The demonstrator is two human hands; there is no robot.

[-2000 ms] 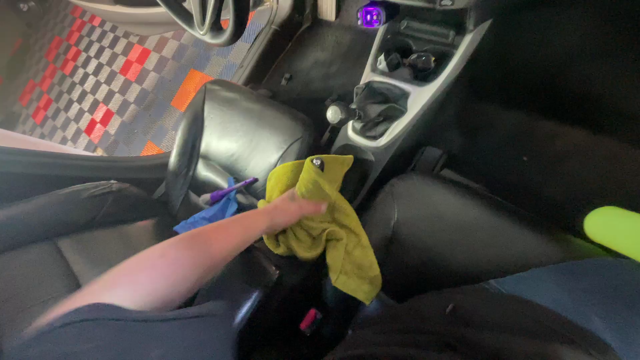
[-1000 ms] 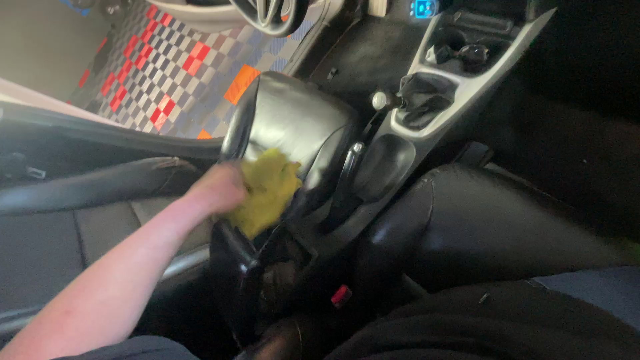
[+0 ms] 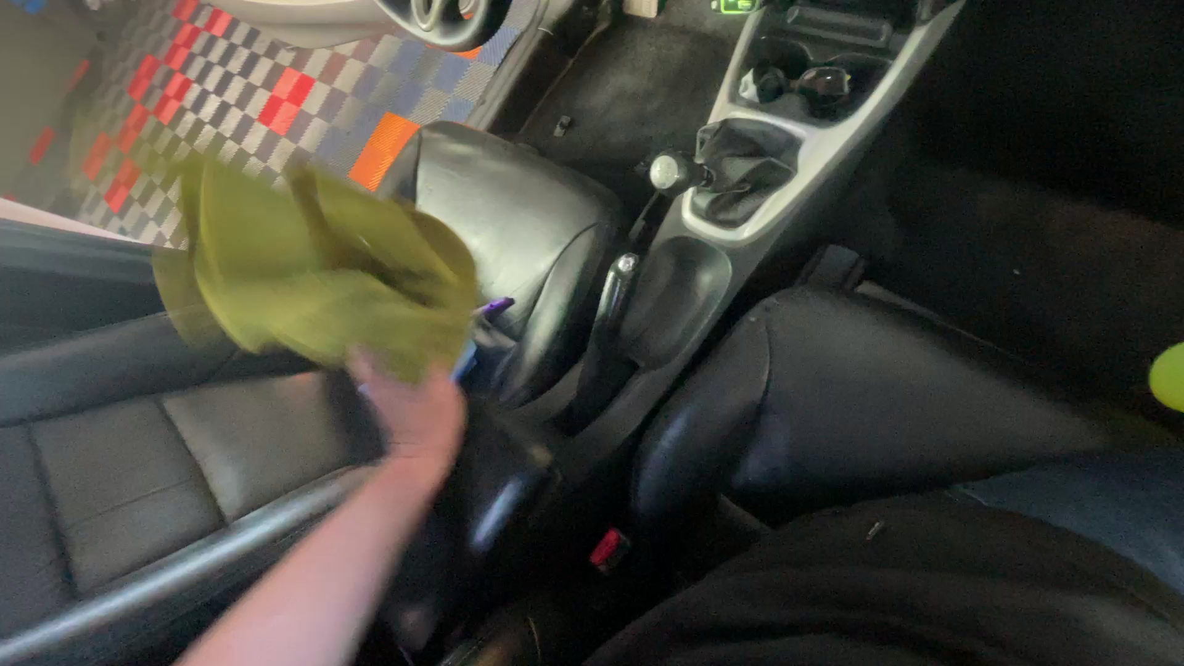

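Note:
My left hand [image 3: 412, 407] holds a yellow-green cloth [image 3: 324, 268], blurred by motion and spread out in the air above the black leather driver's seat [image 3: 499, 203]. Just right of the cloth, a purple-tipped tool [image 3: 497, 305] and a bit of blue material [image 3: 464, 361] show on the seat, partly hidden. The handbrake lever [image 3: 615, 296] stands between the two front seats, with the gear knob [image 3: 670, 173] ahead of it. My right hand is out of view.
The centre console [image 3: 819, 148] has cup holders with sunglasses [image 3: 823, 83] in them. A red seat-belt buckle [image 3: 609, 549] sits beside the passenger seat [image 3: 860, 388]. The steering wheel [image 3: 453, 37] is at the top. A bright green object [image 3: 1169, 375] shows at the right edge.
The cloth was over the console side of the driver's seat and bunched in my left hand; now it is farther left, lifted and spread out.

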